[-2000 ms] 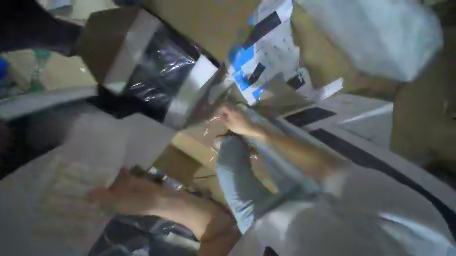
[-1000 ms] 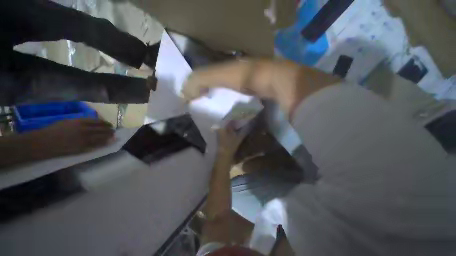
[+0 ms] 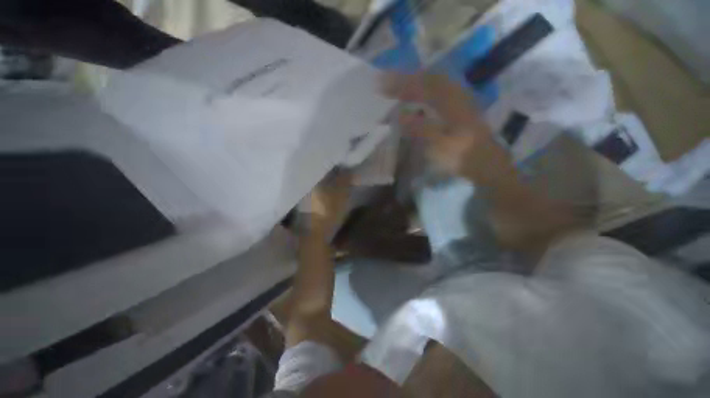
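Note:
A white carton (image 3: pixel 226 116) with a faint line of dark lettering lies slanted at the upper centre-left; its right end curves near my hands. My left hand (image 3: pixel 332 194) comes up from the bottom and appears to grip the carton's lower right end; its fingertips are partly hidden. My right hand (image 3: pixel 444 120) comes in from the right and is at the carton's right edge, with fingers bent. It is blurred, and I cannot tell whether it grips the edge. Small white and grey flap-like parts show between my hands.
A large white carton with black bands (image 3: pixel 78 214) fills the left. Fingertips show at its lower left edge. Dark-clothed limbs (image 3: pixel 86 31) are at the top left. Blue-and-white printed cardboard (image 3: pixel 545 85) and brown cardboard (image 3: pixel 654 85) lie at the upper right.
The white panel with lettering has come into view at upper left, where a smaller white piece was between my hands. My right hand has moved right. The blue bin has left view.

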